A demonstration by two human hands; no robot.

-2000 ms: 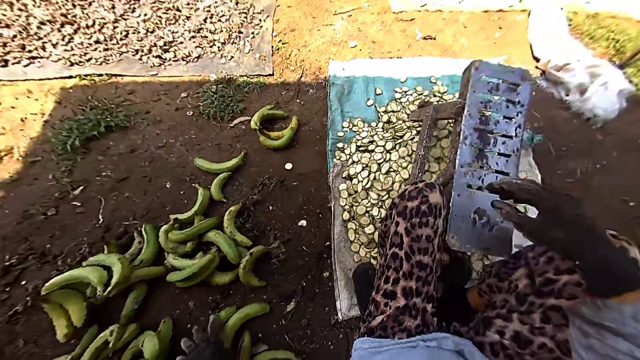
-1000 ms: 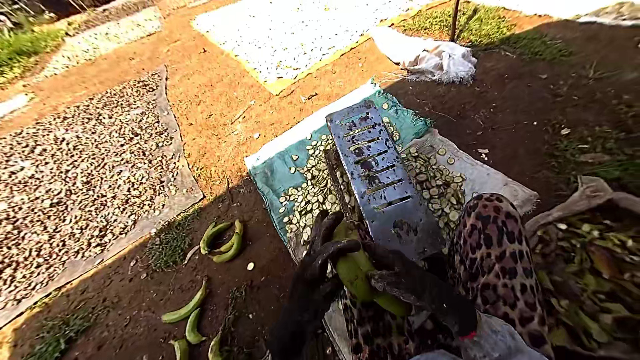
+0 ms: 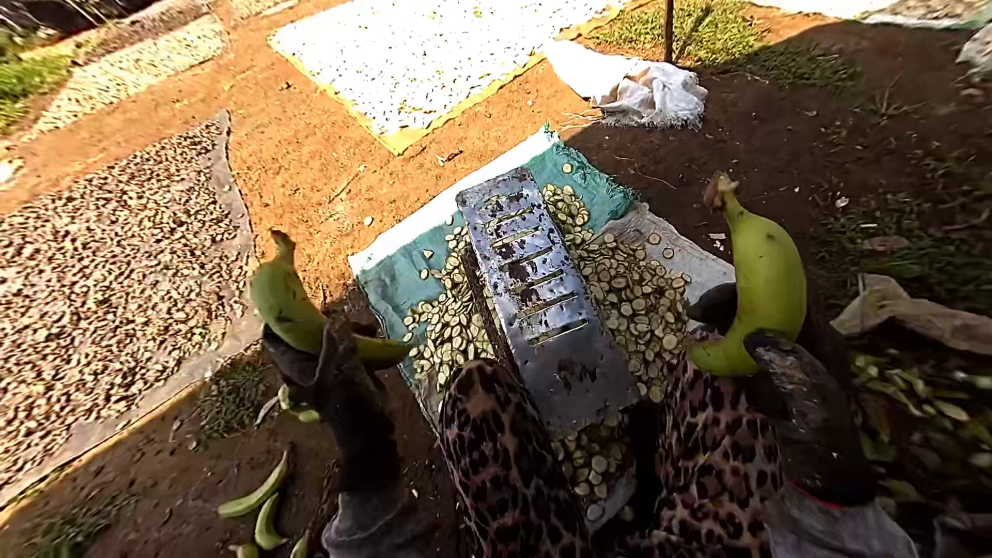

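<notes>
My left hand point(image 3: 325, 364), dark and stained, grips a green banana point(image 3: 288, 304), upright and curved, left of the slicer. My right hand point(image 3: 787, 372) holds another green banana point(image 3: 767, 271) above my right knee, stem upward. Between my knees leans a metal slicer board point(image 3: 542, 287) with several crosswise slots and dark residue on its face. Round banana slices point(image 3: 635, 294) lie heaped on both sides of it, on a teal and white sack point(image 3: 395, 287). The fingers of both hands are partly hidden.
More green bananas point(image 3: 256, 488) lie on the soil at lower left. A sheet of drying brown pieces point(image 3: 108, 294) spreads at left, and a sheet of pale slices point(image 3: 434, 54) farther ahead. A crumpled white sack point(image 3: 655, 93) lies near a post point(image 3: 669, 31). Peels point(image 3: 930, 411) are at right.
Two seconds ago my right hand was at the slicer. One second ago both hands were together around green bananas; now they are wide apart, one banana in each. The view has swung.
</notes>
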